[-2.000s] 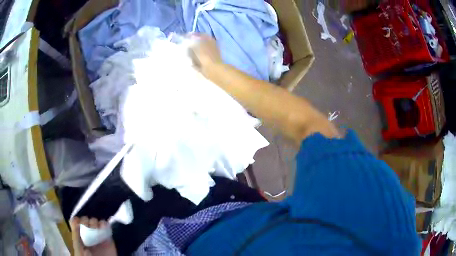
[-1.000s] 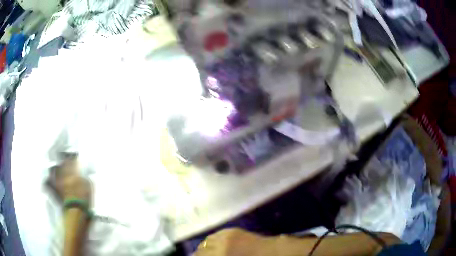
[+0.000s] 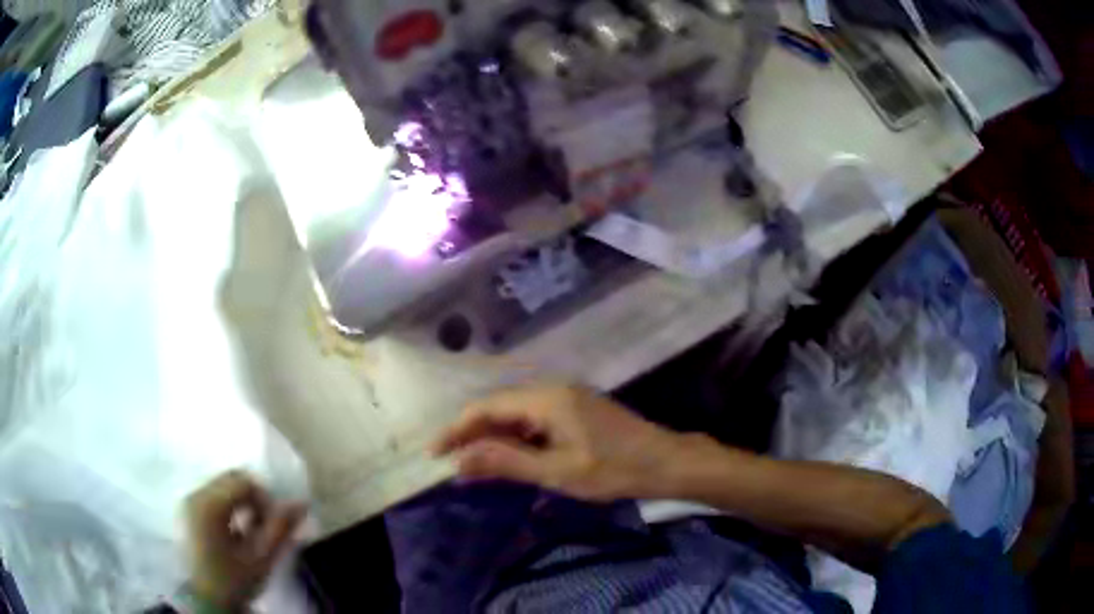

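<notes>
White cloth lies over the left part of the sewing table, very bright in the lamp light. My left hand is blurred at the cloth's near right edge, its fingers curled; whether it grips the cloth cannot be told. My right hand is over the table's front edge, fingers loosely bent, thumb apart, with nothing visible in it. The overlock machine stands behind, with a purplish glare at its needle area. The cloth is apart from the needle area.
The cream table has its front edge near my lap. A carton at the right holds frilly white pieces and light blue cloth. A white strip lies by the machine. Striped cloth is at the back left.
The white cloth has shifted left, baring the table before the machine. My left hand has moved down and right, nearer my body. My right hand shows more fully at the table edge.
</notes>
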